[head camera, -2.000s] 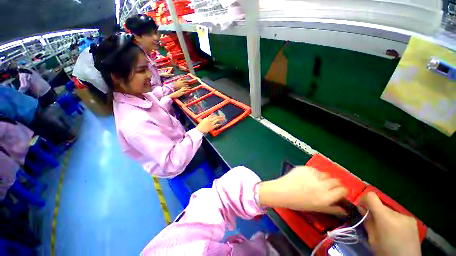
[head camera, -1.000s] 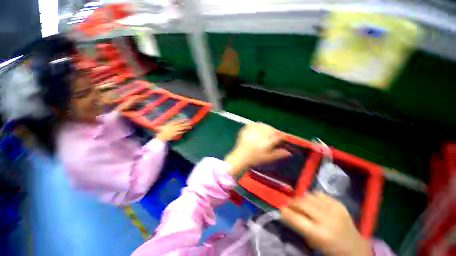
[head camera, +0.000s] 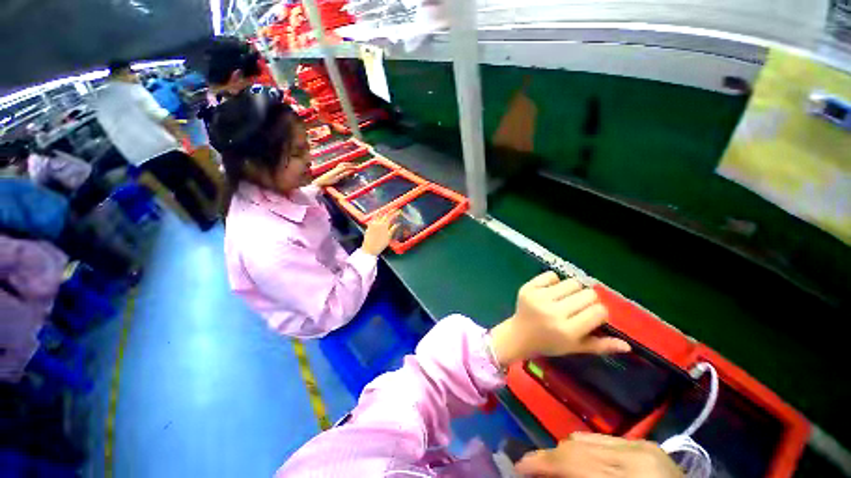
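Note:
A black tablet lies in a red-orange foam tray on the bench in front of me, a small green patch at its left end. My left hand is over the tray's far left part, thumb stretched over the tablet, fingers bent and apart from it; nothing shows in its grasp. My right hand is at the near side, cut off by the bottom edge; its fingertips are unclear. A white cable loops from the top corner of a second dark tablet in the adjoining tray to a bundle beside my right hand.
A person in pink sits further along the green bench, hands on tablets in a row of orange trays. A white post stands at the bench's far side. A yellow sheet hangs upper right. Others are behind left.
The hands were together at the cable and tray edge two seconds ago; they are now apart, left farther back, right lower. The view swung and came back. A person in white now shows in the aisle.

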